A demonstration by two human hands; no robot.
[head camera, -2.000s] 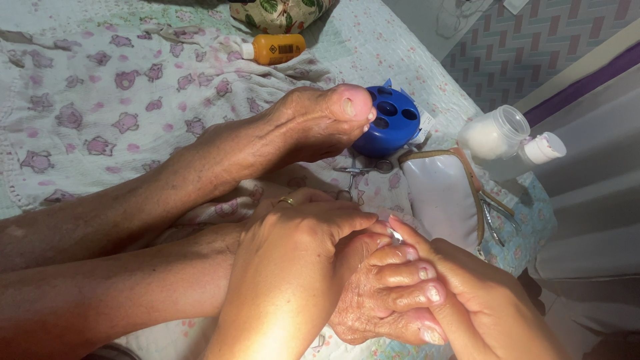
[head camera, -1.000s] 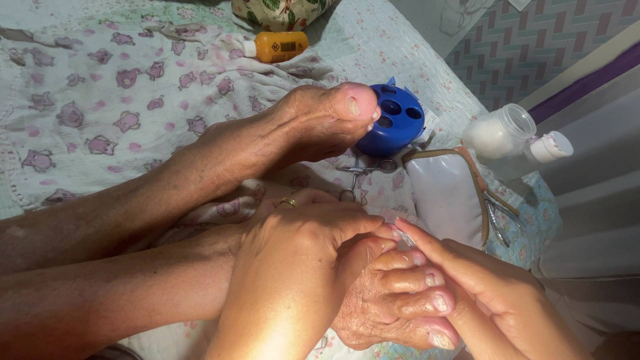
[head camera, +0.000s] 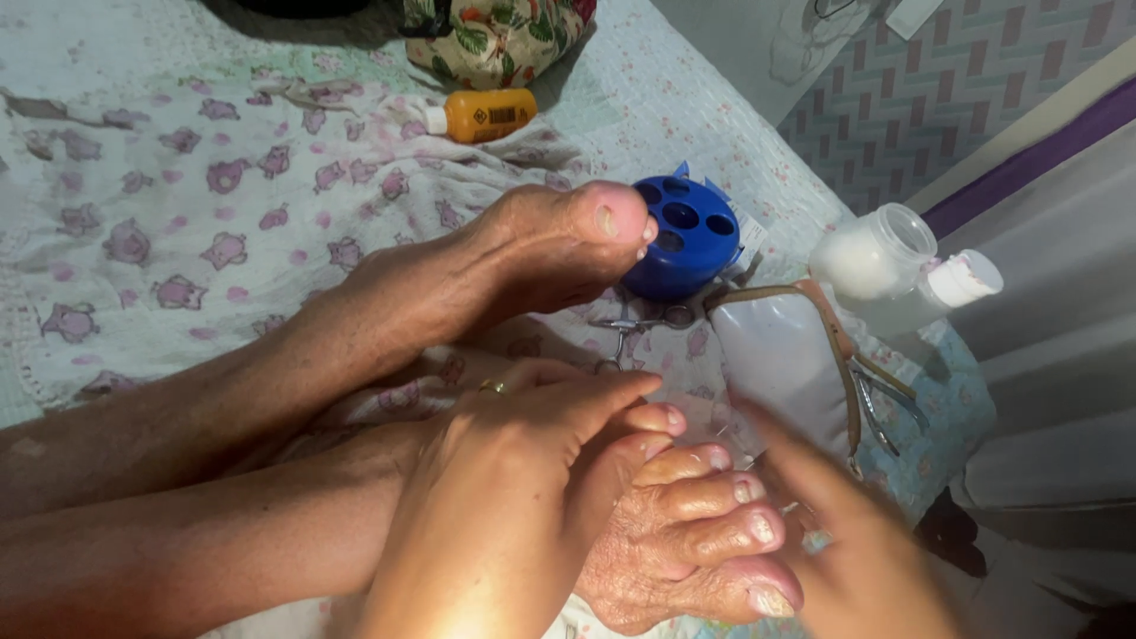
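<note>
Another person's bare foot (head camera: 657, 532) lies at the lower middle, its toes pointing right. My left hand (head camera: 506, 470), with a ring on one finger, grips this foot near its smallest toes. Blurred by motion, my right hand (head camera: 834, 515) is just right of the toes; whether a small tool is in its fingers cannot be made out. The person's other foot (head camera: 568, 240) rests farther back, beside a round blue holder with holes (head camera: 683, 240). Small metal scissors (head camera: 639, 327) lie on the cloth between that foot and a pale zip pouch (head camera: 781, 355).
Metal nippers (head camera: 879, 408) stick out at the pouch's right edge. Behind it are an open clear jar of white material (head camera: 874, 253) and a white-capped clear bottle (head camera: 950, 288). An orange bottle (head camera: 488, 115) lies on the patterned cloth (head camera: 222, 248), near a leaf-print bag (head camera: 497, 44).
My right hand has moved off the smaller toes, where its fingers met my left hand's with a small thing between them. My left hand still holds the foot.
</note>
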